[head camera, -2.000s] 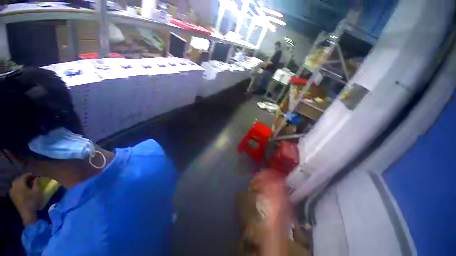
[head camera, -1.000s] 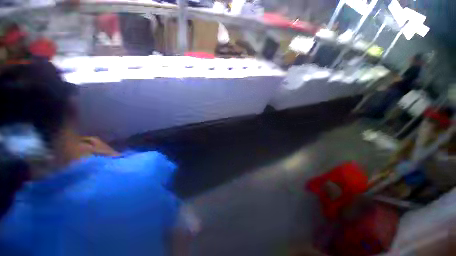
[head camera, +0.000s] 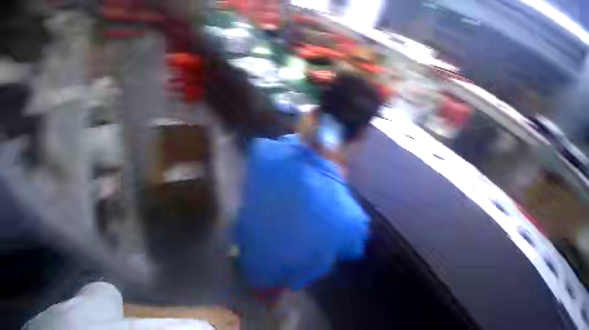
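Observation:
The picture is strongly blurred. A pale rounded shape (head camera: 90, 309) lies at the bottom left edge beside a tan, blurred form (head camera: 187, 314); I cannot tell whether either is part of my left hand. My right hand is not in view. Nearest in front is a person in a blue coat (head camera: 297, 213) with dark hair and a light blue mask, turned partly away. To the right of the person runs a long row of white boxes (head camera: 478, 184) with small dark pictures on top.
A raised shelf (head camera: 452, 74) runs above the boxes at the upper right. A green-topped bench with red trays and white items (head camera: 258, 64) is beyond the person. Red stacked objects (head camera: 185, 76) and a brown carton (head camera: 181, 155) stand at the left.
The view has swung left and tilted. The person in blue now shows near the middle, and the white boxes at the right. The red stool has left view; the pale shape has appeared.

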